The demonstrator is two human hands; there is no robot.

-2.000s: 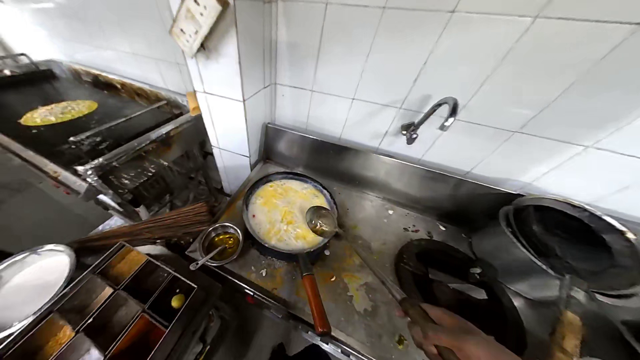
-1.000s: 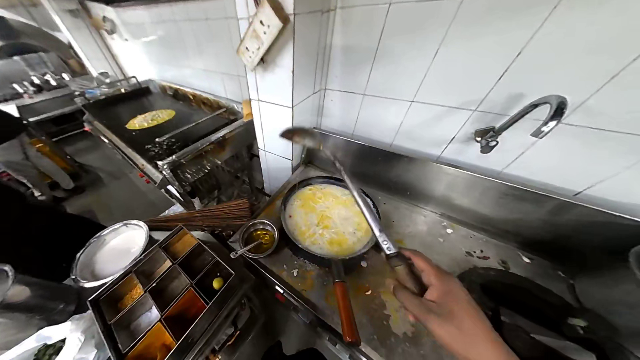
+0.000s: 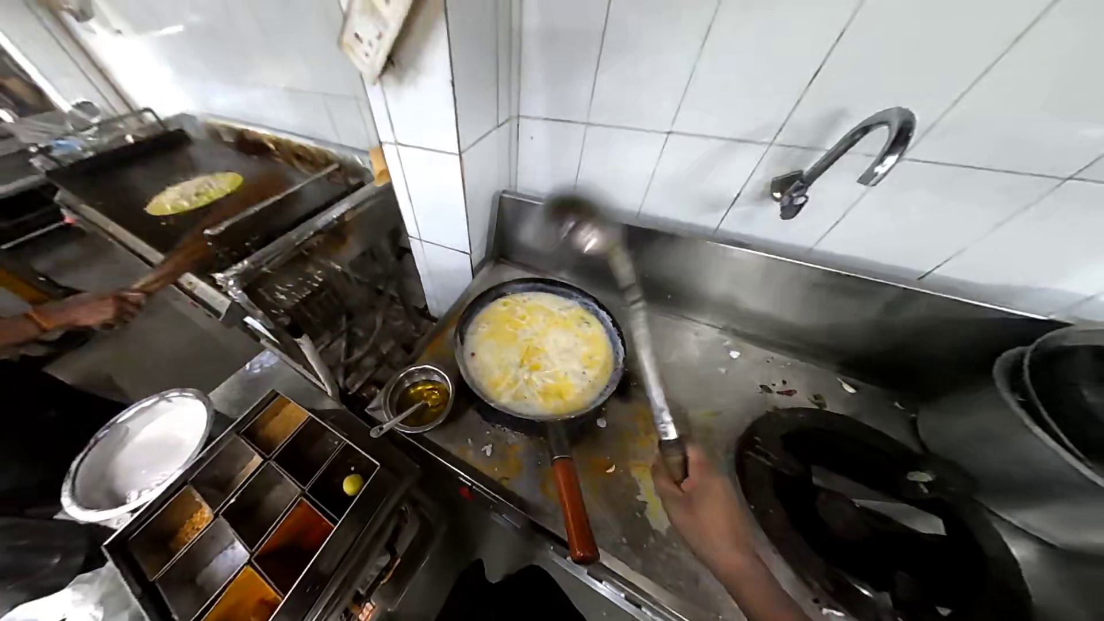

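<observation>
My right hand [image 3: 703, 500] grips the dark handle of a long metal ladle [image 3: 640, 328]. The ladle's blurred bowl is raised at the back, above and right of the frying pan. In the round black frying pan [image 3: 614, 310], a pale yellow, creamy mixture [image 3: 539, 354] spreads across the base. The pan's red-brown wooden handle [image 3: 573, 509] points toward me, with no hand on it. Just left of the pan stands a small steel bowl [image 3: 446, 405] of yellow oil with a spoon in it. My left hand is out of view.
A compartment spice box [image 3: 263, 504] and a bowl of white contents [image 3: 73, 483] lie left. Beyond, another person's hand [image 3: 103, 309] holds a blurred brown tool near a griddle [image 3: 112, 177] bearing a flat food. A black burner ring [image 3: 776, 431] and metal vessels [image 3: 966, 440] stand right, a tap [image 3: 828, 164] above.
The ladle was over the pan's food two seconds ago, then rose; since one second ago its bowl has swung rightward relative to the pan. The other person's hand has appeared at left.
</observation>
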